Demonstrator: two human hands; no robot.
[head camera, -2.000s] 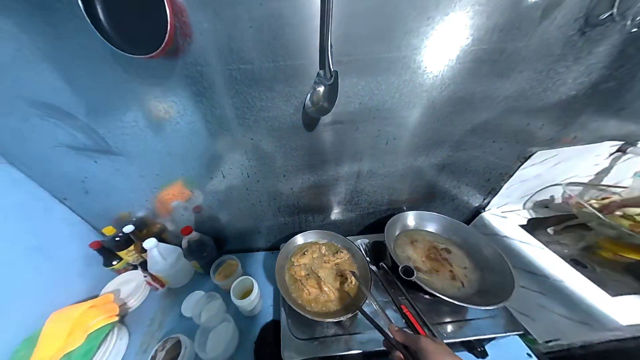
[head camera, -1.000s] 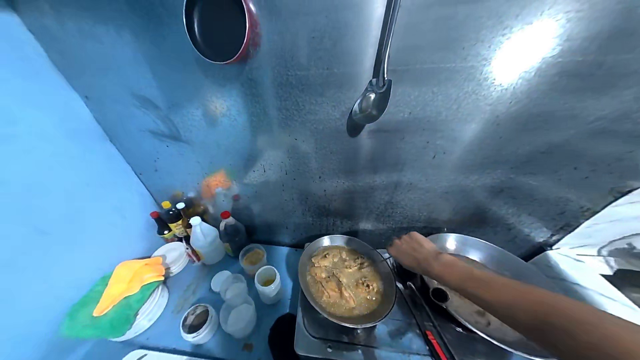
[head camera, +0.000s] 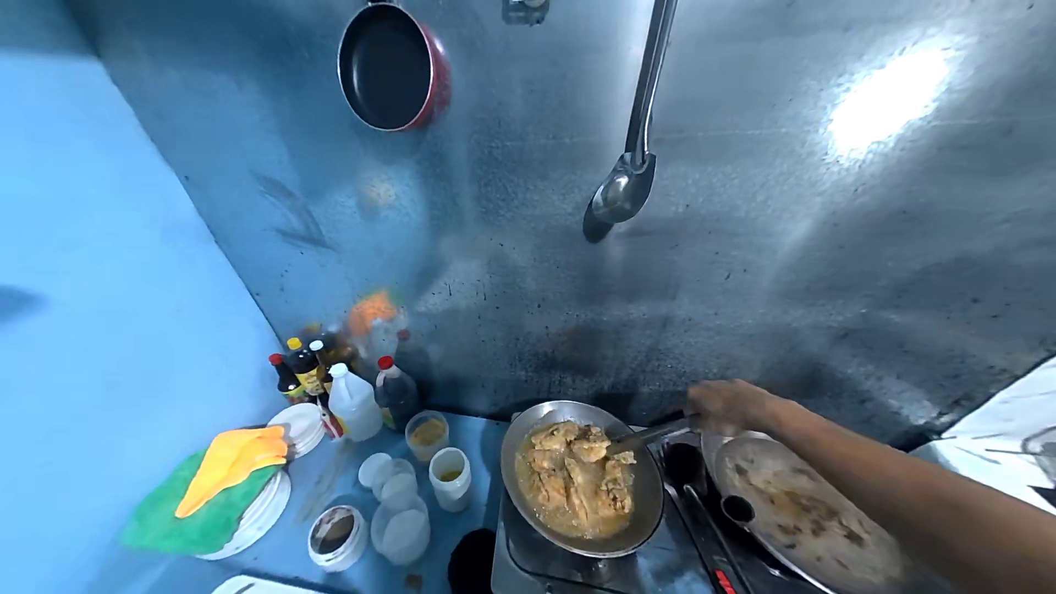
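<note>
My right hand (head camera: 728, 407) grips the dark handle end of a metal utensil (head camera: 653, 432); its far end reaches into the food in a round metal pan (head camera: 582, 478). Browned pieces, looking like chicken (head camera: 582, 474), lie in bubbling liquid there. Under my right forearm stands a second metal pan (head camera: 804, 503) with brownish liquid and dark bits. Between the two pans lie long-handled tongs (head camera: 701, 528) with red marks. At the bottom edge, left of the stove, a dark rounded shape (head camera: 472, 561) shows; whether it is my left hand cannot be told.
Left of the gas stove (head camera: 528, 569) stand plastic tubs (head camera: 427, 435), a jar of dark contents (head camera: 337, 538), sauce bottles (head camera: 305, 367) and a white jug (head camera: 355, 403). Orange and green cloths (head camera: 231, 466) lie over white plates. A red pan (head camera: 388, 70) and a ladle (head camera: 624, 191) hang on the metal wall.
My right hand, seen a second ago above the space between the pans, now holds the utensil in the left pan's food. The pieces there sit bunched closer together. The view has shifted left.
</note>
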